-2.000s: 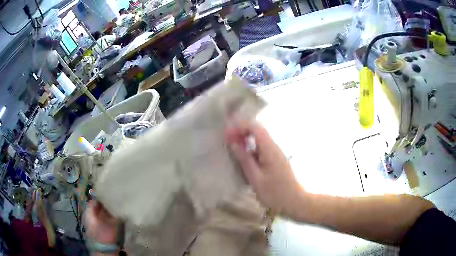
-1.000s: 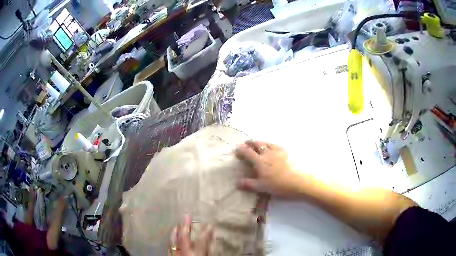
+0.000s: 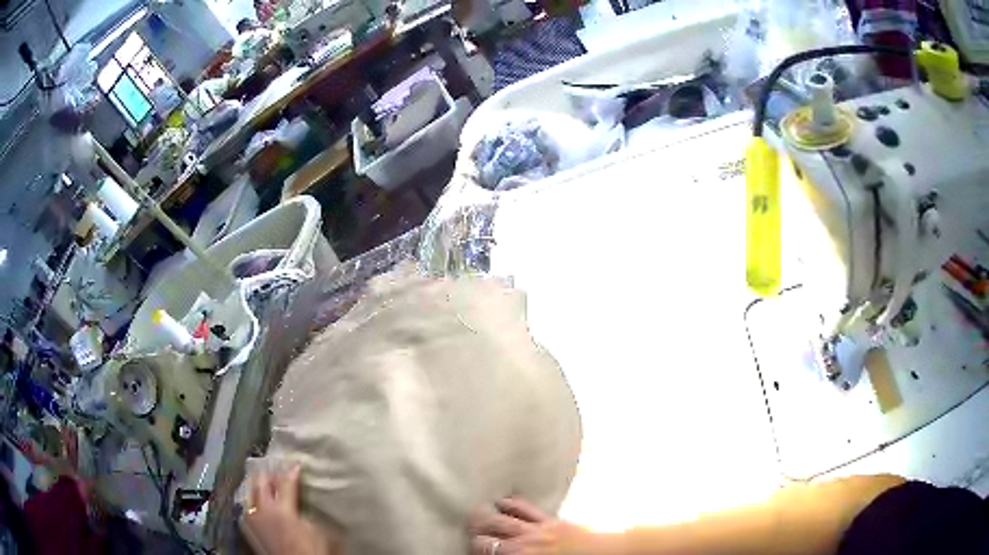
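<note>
A beige cut fabric piece (image 3: 434, 379) with curved edges lies over the left edge of the white sewing table (image 3: 662, 271) and the plastic-covered side table (image 3: 380, 258). A few soft creases run through it. My left hand (image 3: 284, 515) rests on its lower left corner, cut off by the bottom edge. My right hand (image 3: 526, 529) lies on its lower right part, fingers on the cloth, partly cut off below. Neither hand visibly grips the cloth; whether fingertips pinch it cannot be told.
The sewing machine head (image 3: 884, 206) stands at the right, with a yellow lamp or holder (image 3: 763, 217) beside it. Red-handled scissors (image 3: 967, 273) lie at the far right. A white bin (image 3: 309, 233) stands at the left, a crate (image 3: 407, 141) beyond. A person's arm shows at lower left.
The beige cloth was held up, then laid down, and now lies flatter and further over the table. My right hand has moved down towards me; my left hand has moved left along the cloth.
</note>
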